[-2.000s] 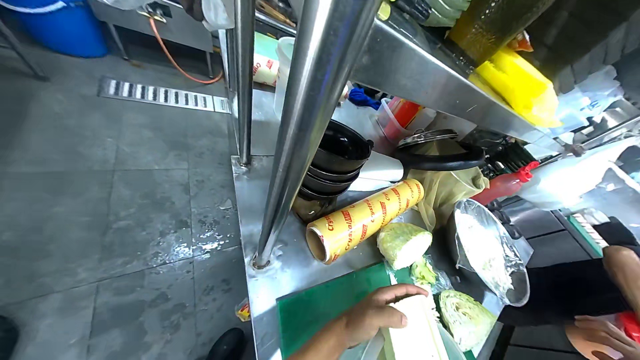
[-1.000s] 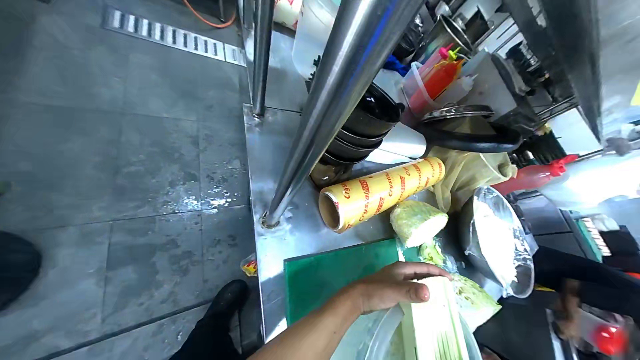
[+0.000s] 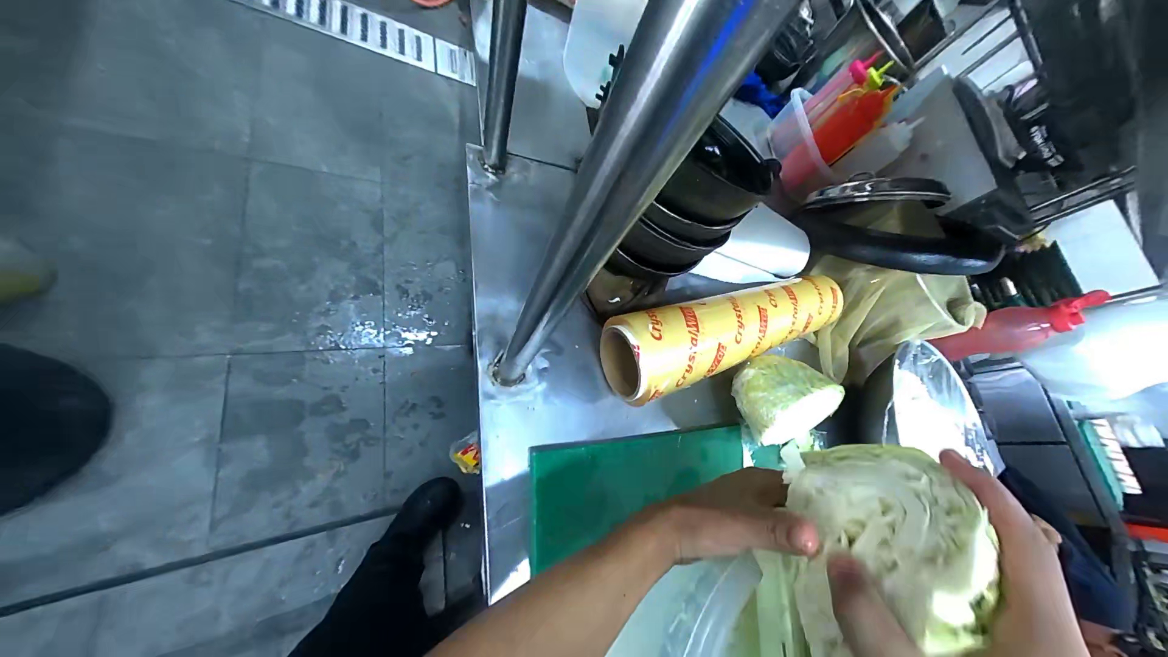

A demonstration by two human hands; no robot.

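Observation:
Both hands grip a cut cabbage half (image 3: 899,538) at the lower right, its layered cut face toward me. My left hand (image 3: 739,525) holds its left edge, thumb on the cut side. My right hand (image 3: 995,566) wraps its right side, thumb at the lower face. Under the hands is a clear plastic container (image 3: 703,602) with pale green strips at its edge. Just above lies a smaller cabbage piece (image 3: 785,399), beside a green cutting board (image 3: 630,484). A metal bowl with clear film (image 3: 931,401) stands to the right.
A yellow cling film roll (image 3: 721,338) lies on the steel table (image 3: 520,456), near stacked black bowls (image 3: 684,210). A steel post (image 3: 630,164) rises at the table's left. Behind are a red squeeze bottle (image 3: 1013,328) and a pan (image 3: 903,246). A person's shoe (image 3: 46,429) is at far left.
My right hand has come into view, and both hands now hold the cabbage half. Earlier my left hand rested on a pale, whitish-green piece over the container.

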